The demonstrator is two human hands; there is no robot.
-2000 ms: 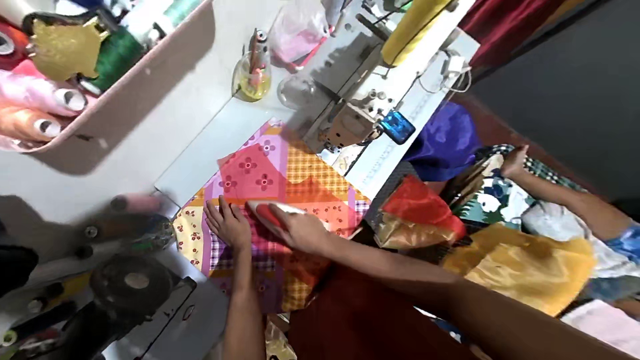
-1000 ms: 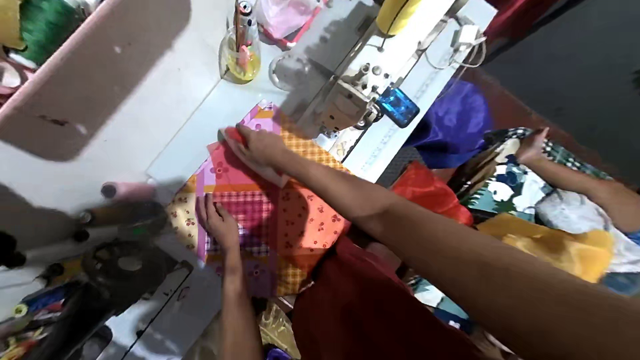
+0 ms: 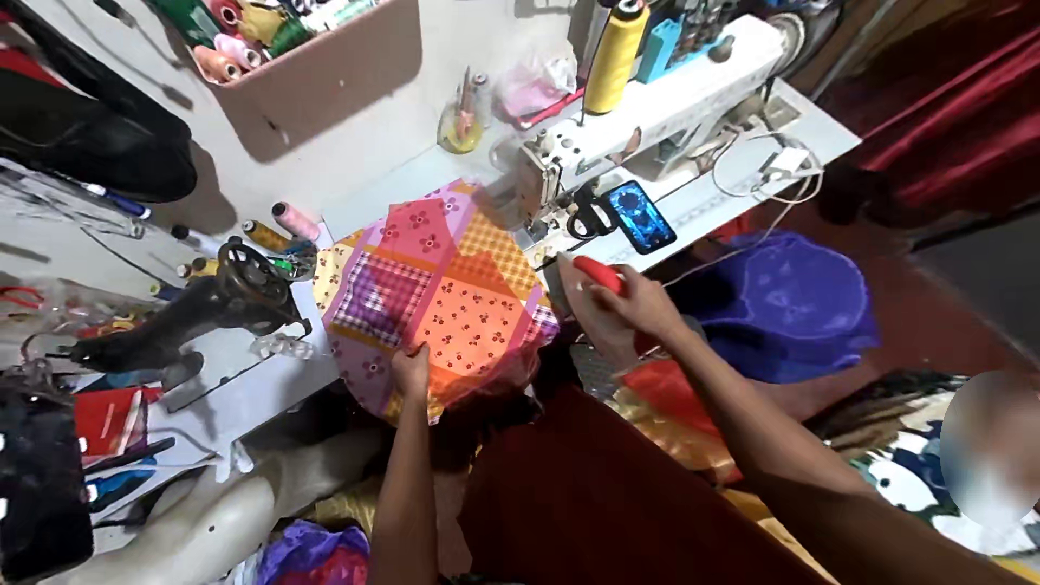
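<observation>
A patchwork cloth in pink, orange and purple prints [image 3: 471,325] lies on the white sewing table, its near part hanging at the table's edge. My left hand [image 3: 412,370] pinches the cloth near its lower edge. My right hand [image 3: 638,301] is closed around a red handle [image 3: 600,275], to the right of the cloth and apart from it. A pale flat piece [image 3: 597,321], which I cannot identify for certain, extends beside that handle. Black-handled scissors [image 3: 589,218] and a lit phone [image 3: 642,218] lie beyond my right hand, by the sewing machine's needle area.
A white sewing machine [image 3: 650,114] with a yellow thread cone [image 3: 616,61] stands at the back right. A black sewing machine [image 3: 195,313] is at the left. A glass jar [image 3: 461,130] stands near the wall. Purple fabric [image 3: 796,301] lies right; a person is partly visible at far right.
My right hand, which was over the cloth with the red-handled object, has moved right, off the cloth. My left hand now grips the cloth's lower part. The view has shifted.
</observation>
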